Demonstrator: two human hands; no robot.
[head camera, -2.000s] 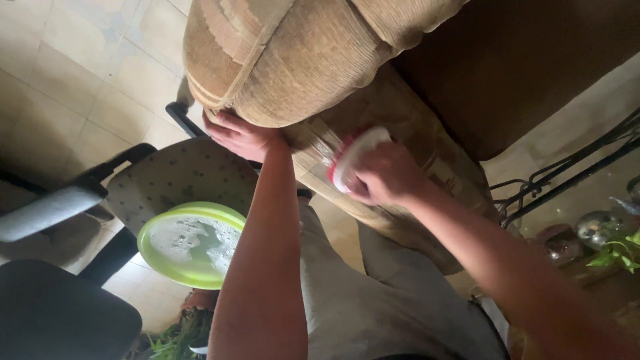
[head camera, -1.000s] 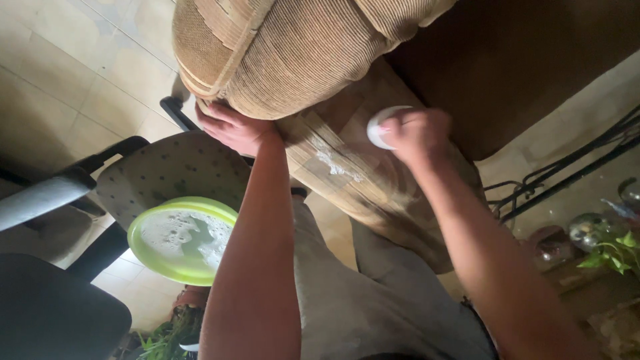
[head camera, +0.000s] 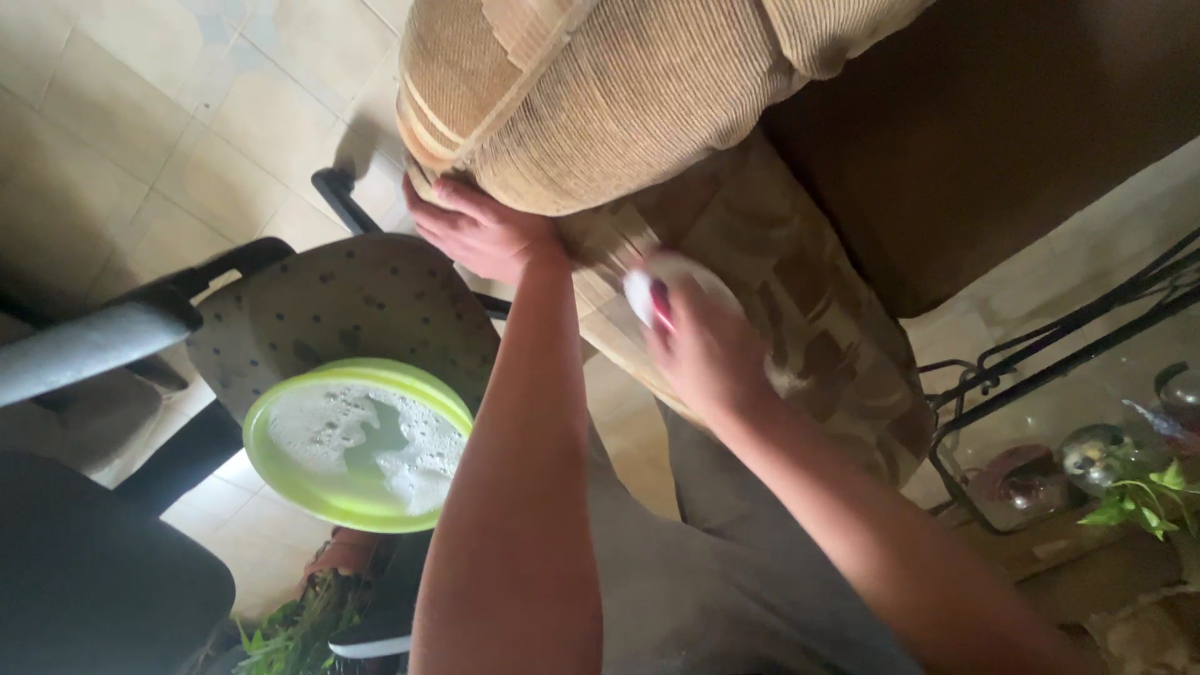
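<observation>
My right hand (head camera: 703, 347) is closed on a white and pink scrub brush (head camera: 647, 298), blurred by motion, against the patterned fabric side (head camera: 797, 319) of an upholstered armrest. The brush's bristles are hidden. My left hand (head camera: 483, 230) rests with its fingers at the lower edge of the ribbed beige padded arm (head camera: 647, 103), where it meets that side panel. Left of my left forearm, a lime-green basin (head camera: 352, 520) of foamy water stands on the spotted seat of an office chair (head camera: 347, 300).
A chair armrest (head camera: 103, 337) and dark backrest (head camera: 103, 562) are at the left. Potted plants (head camera: 300, 623) stand below the basin. At the right are a black wrought-iron frame (head camera: 1050, 356), glass bowls (head camera: 1106, 459) and green leaves (head camera: 1148, 502). Tiled floor (head camera: 169, 122) shows upper left.
My right hand has moved the brush back toward my left hand, over the place where white foam showed one second ago. My left hand has stayed at the padded arm's edge.
</observation>
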